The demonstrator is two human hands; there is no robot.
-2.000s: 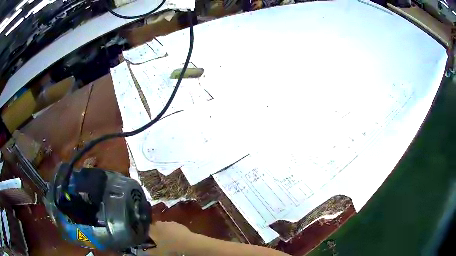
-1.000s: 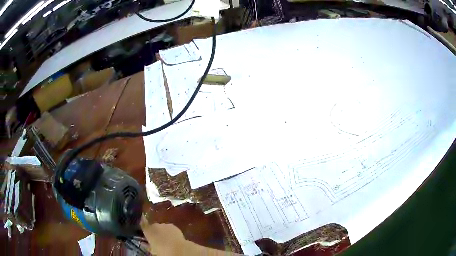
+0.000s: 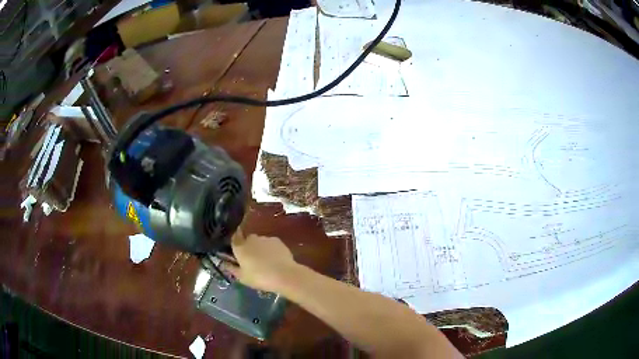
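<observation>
The straight knife cutting machine (image 3: pixel 210 196), with a dark grey motor and blue body, stands at centre left over bare table. My bare right hand (image 3: pixel 260 261) is closed at its side on the handle, which the fingers mostly hide. The arm comes from the lower right. The base plate (image 3: pixel 242 308) lies on the table below the hand. To the right is the fabric lay (image 3: pixel 291 179), its brown layered edge cut in steps, under white marker paper (image 3: pixel 448 154) with thin outlines. My left hand is not in view.
The black power cable (image 3: pixel 301 98) curves over the lay. A tan oblong block (image 3: pixel 389 50) lies on the marker. Cut bundles (image 3: pixel 59 168) stand at the left. Paper scraps (image 3: pixel 141 247) and brown lint (image 3: pixel 214 120) lie on the reddish-brown table (image 3: pixel 91 259). Cardboard boxes (image 3: pixel 147 28) are behind.
The view has turned left and down, so the machine and lay sit further right in it. The base plate now shows on the bare table. My right hand stays on the machine.
</observation>
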